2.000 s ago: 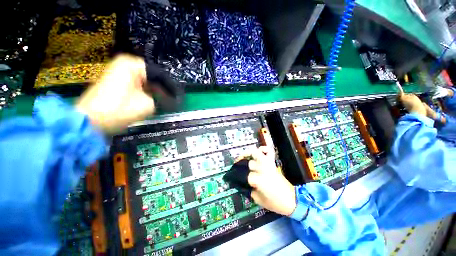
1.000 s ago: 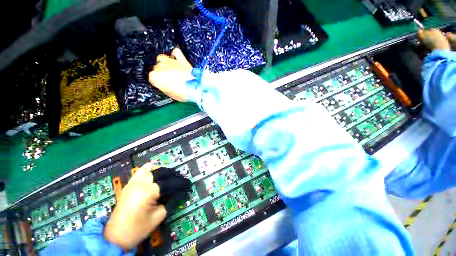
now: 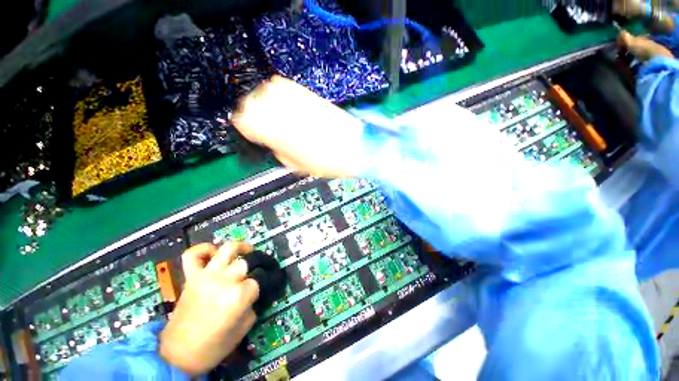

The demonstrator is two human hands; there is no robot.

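Observation:
A black pallet (image 3: 301, 365) holds rows of green circuit boards (image 3: 324, 266) in front of me. My left hand (image 3: 216, 301), with black coverings on some fingers, is over the pallet's left part, fingertips bent down at the upper left boards. Whether it holds a part is hidden. My right hand (image 3: 298, 126) is blurred in front of the bin of dark components (image 3: 197, 111), above the conveyor's back edge. Its fingertips point left and their grip is unclear. Blue components (image 3: 320, 59) lie in the bin behind it.
Yellow components (image 3: 115, 145) fill a bin at left, with a loose component pile (image 3: 37, 217) before the leftmost bin. Other pallets adjoin at left (image 3: 97, 257) and right (image 3: 536, 123). A blue coiled cord (image 3: 357, 24) crosses the back. Another person's hand (image 3: 644, 48) is at far right.
My right hand has drawn back from the dark bin toward the pallet. My left hand stays over the pallet's left boards, its fingers now more bent. Earlier, my right hand was over the pallet.

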